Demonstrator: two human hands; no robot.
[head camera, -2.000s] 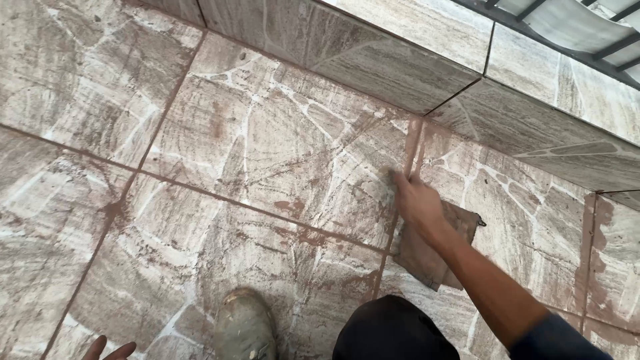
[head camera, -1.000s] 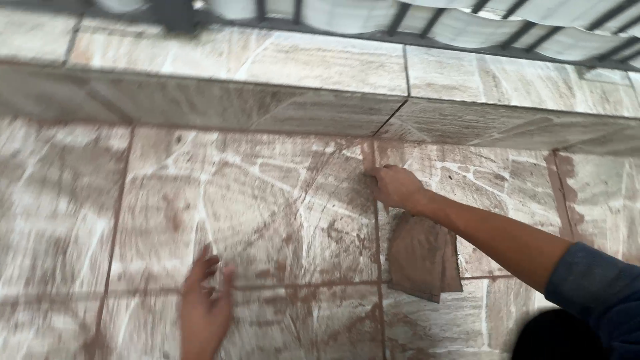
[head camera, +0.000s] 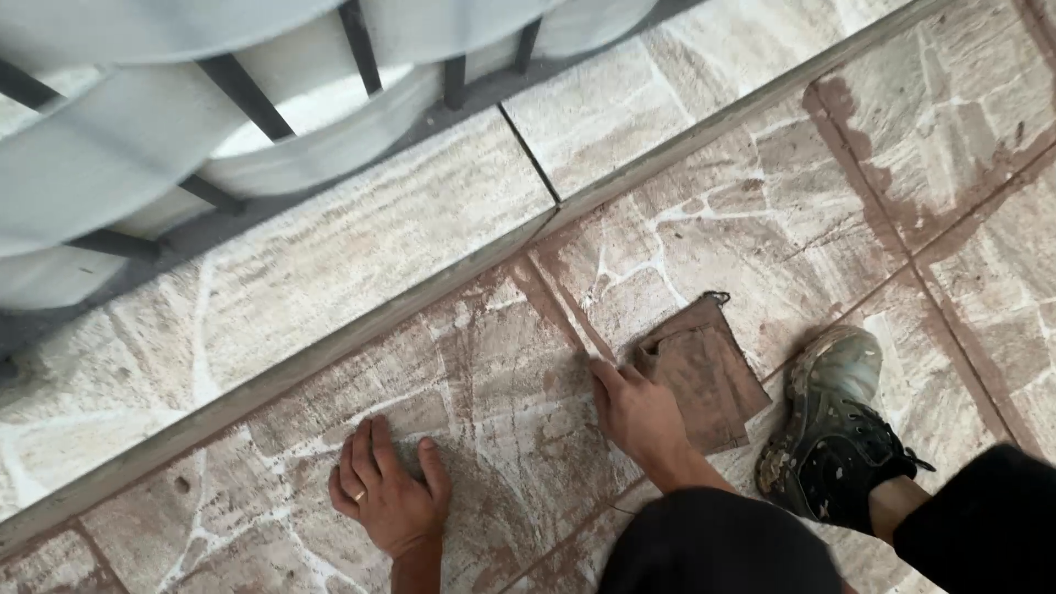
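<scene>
My left hand (head camera: 392, 491), with a ring on one finger, rests palm down on a stone-patterned floor tile (head camera: 511, 462), its thumb spread from the fingers. To the right, my right hand (head camera: 648, 417) has its fingers curled down at a grout joint (head camera: 569, 313) smeared with reddish-brown grout. A narrow pale strip runs along that joint up to the fingertips; whether the hand holds something small is hidden. Right beside this hand, a folded brown-stained cloth (head camera: 705, 384) lies on the tiles.
A tiled ledge (head camera: 355, 247) runs diagonally above the floor, with a dark metal railing (head camera: 243, 95) and pale curved panels behind it. My black, paint-spotted shoe (head camera: 841, 421) stands right of the cloth. Wet-looking grout smears (head camera: 949, 227) border the joints at upper right.
My left hand, raised and blurred one second ago, now lies on the tile. My right hand remains at the joint beside the cloth. The view has turned strongly toward the ledge.
</scene>
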